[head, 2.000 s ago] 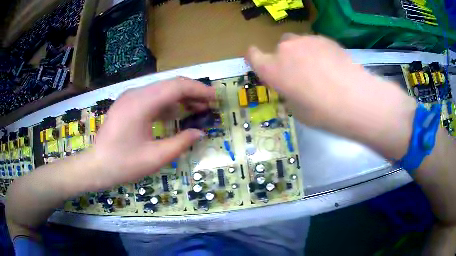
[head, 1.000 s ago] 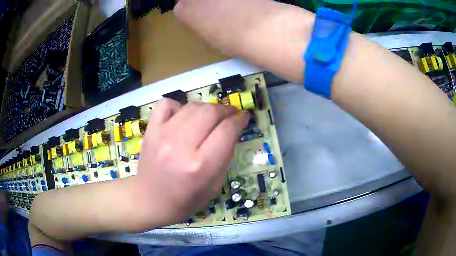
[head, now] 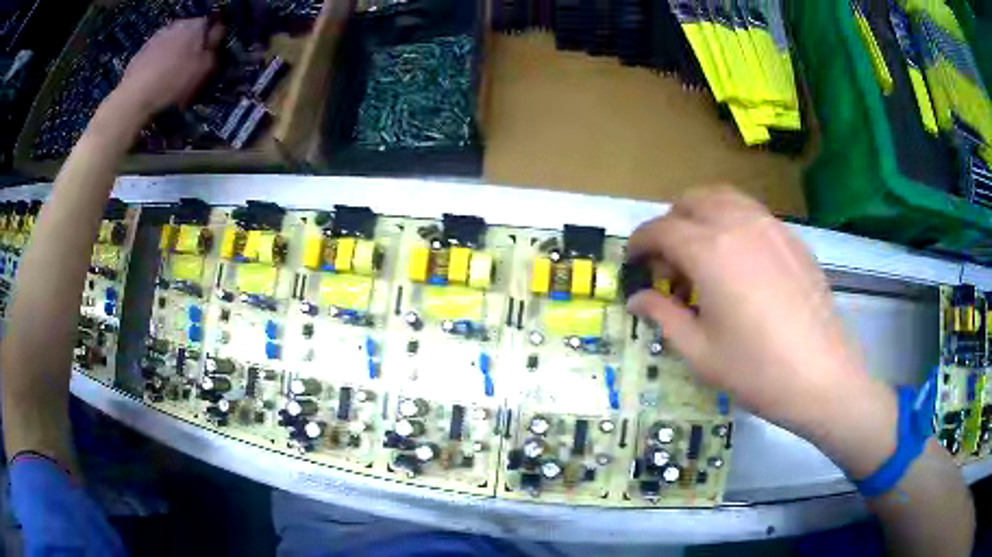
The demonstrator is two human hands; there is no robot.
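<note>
The pale circuit board panel (head: 566,375) lies in a row on the silver track, with yellow blocks, blue discs and round cans on it. My right hand (head: 740,294) is over the upper part of the rightmost board unit, thumb and fingers pinched on a small black block (head: 636,279), perhaps a heat sink; the hand hides the unit's yellow parts. My left hand (head: 174,65) is in the cardboard box of loose black capacitors (head: 248,114) at the upper left. Its fingertips blend into the dark parts, so whether it grips one is unclear.
The track's metal rail (head: 435,194) runs behind the boards. Behind it stand a black tray of green parts (head: 419,93), cardboard with black blocks and yellow-covered strips (head: 745,65), and a green crate (head: 870,180). Another board (head: 963,375) lies at the far right.
The view has shifted. My left hand has moved from the boards to the capacitor box. My right hand has come back from the cardboard area onto the rightmost unit, with a black block in its fingers.
</note>
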